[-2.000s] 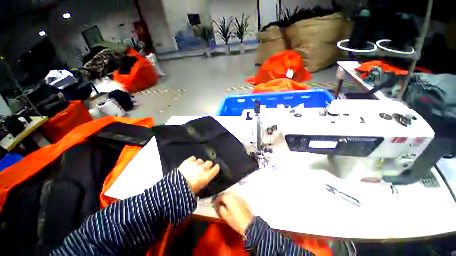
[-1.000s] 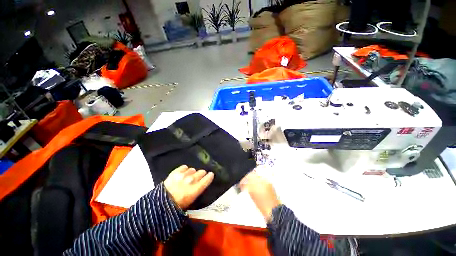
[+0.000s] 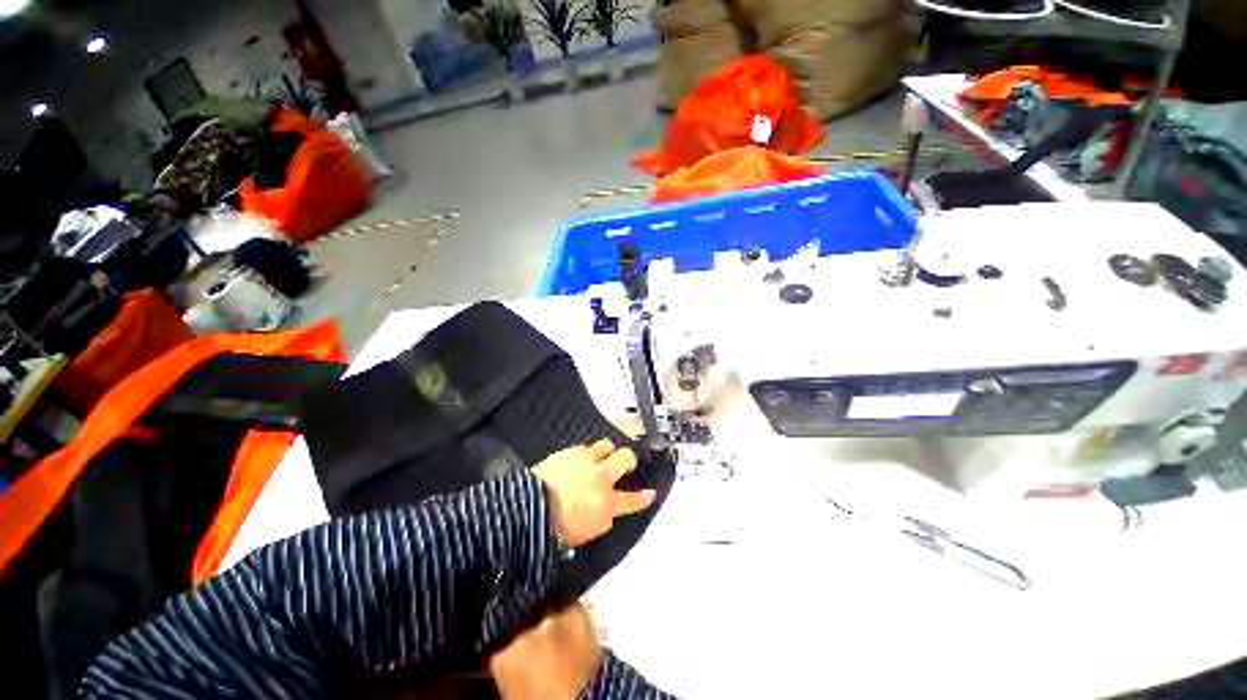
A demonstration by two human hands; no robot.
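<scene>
A black ribbed panel [image 3: 410, 410] lies on the white sewing table, its right edge at the presser foot and needle [image 3: 670, 445]. A plain black band and a camouflage strip [image 3: 435, 383] cross it. My left hand [image 3: 595, 492] presses on the panel with bent fingers just left of the needle, holding it down. My right hand [image 3: 550, 656] is low at the panel's near edge, blurred; its fingertips are partly hidden by my left sleeve, so its grip cannot be told. The white sewing machine [image 3: 957, 315] has a lit screen.
Silver thread snips [image 3: 964, 551] lie on the table right of the needle. A blue crate [image 3: 725, 226] stands behind the machine. Black pieces [image 3: 116, 527] lie on orange cloth [image 3: 226, 513] at the left. Orange bundles [image 3: 739, 116] and brown sacks [image 3: 821, 55] are farther back.
The panel has turned on the table. My left hand has moved right, close to the needle. My right hand has moved left and nearer to me, away from the needle. The view has shifted.
</scene>
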